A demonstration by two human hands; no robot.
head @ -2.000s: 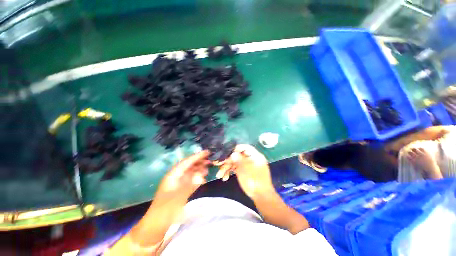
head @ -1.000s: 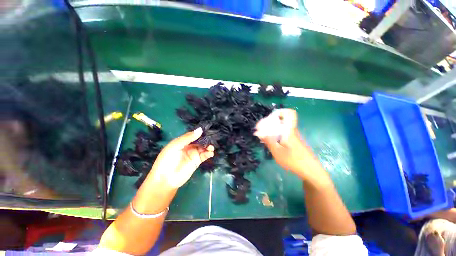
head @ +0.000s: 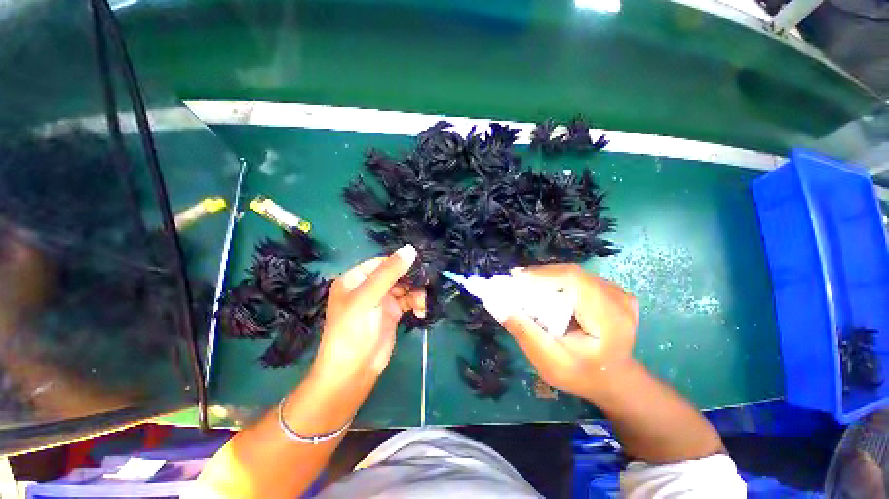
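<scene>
My left hand (head: 367, 310) holds a black hair part (head: 421, 268) between thumb and fingers, at the near edge of the pile of black parts (head: 487, 200). The held part blends with the pile behind it, so its outline is hard to tell. My right hand (head: 585, 326) is closed around a white glue bottle (head: 534, 300). The bottle's thin pale nozzle points left, at or very near the held part; contact cannot be told.
A smaller black heap (head: 278, 297) lies at left, below a yellow-and-white tube (head: 280, 214) beside a clear panel (head: 88, 244). A blue plastic tray (head: 804, 283) at right holds a few black pieces. Blue crates and a person's knee or sleeve show at lower right.
The right hand now grips the glue bottle, its nozzle at the left hand's part; one second ago that hand was blurred over the pile. The left hand has taken hold of a part since two seconds ago.
</scene>
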